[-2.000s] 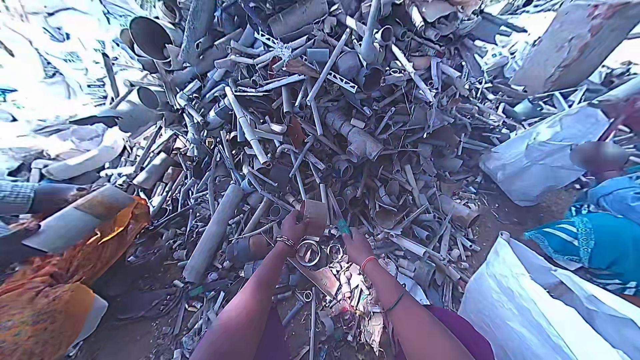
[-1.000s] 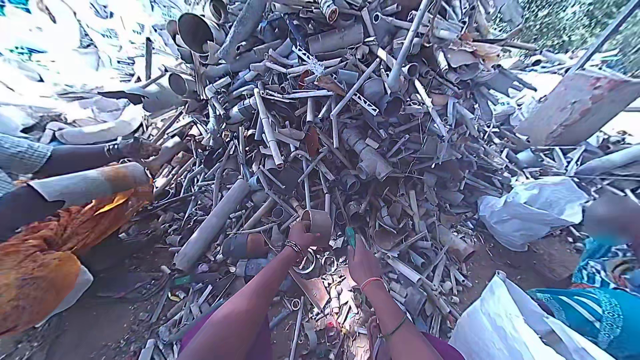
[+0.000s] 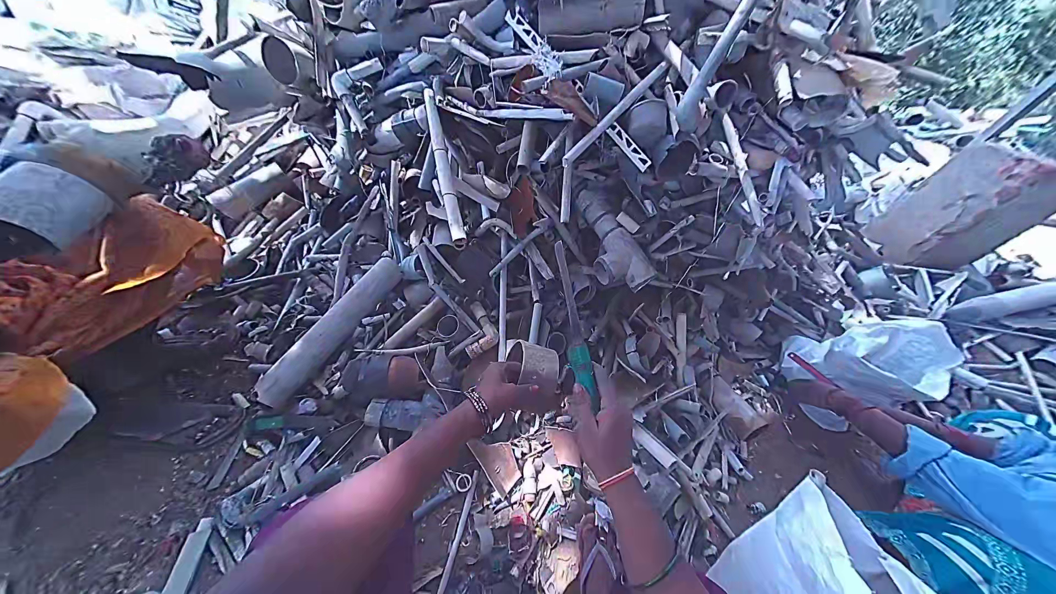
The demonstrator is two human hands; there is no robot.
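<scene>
My left hand (image 3: 513,391) grips a short, pale pipe ring (image 3: 535,360) near the foot of a large heap of scrap plastic pipes (image 3: 495,206). Close beside it, my right hand (image 3: 602,425) is closed around the green handle (image 3: 583,375) of a tool with a long, dark, narrow blade (image 3: 568,289) that points up toward the heap. Whether it is a knife or another tool cannot be told. Small broken pieces (image 3: 544,503) lie on the ground below both hands.
A long grey pipe (image 3: 330,330) leans at left. A person in orange cloth (image 3: 124,280) is at the left edge. At right, another person's arm (image 3: 874,421) holds a thin red tool near a white sack (image 3: 874,363). Another white sack (image 3: 825,544) stands at lower right.
The tool's dark blade now shows upright above my right hand. The co-worker's arm at right has come into view, reaching toward the white sack.
</scene>
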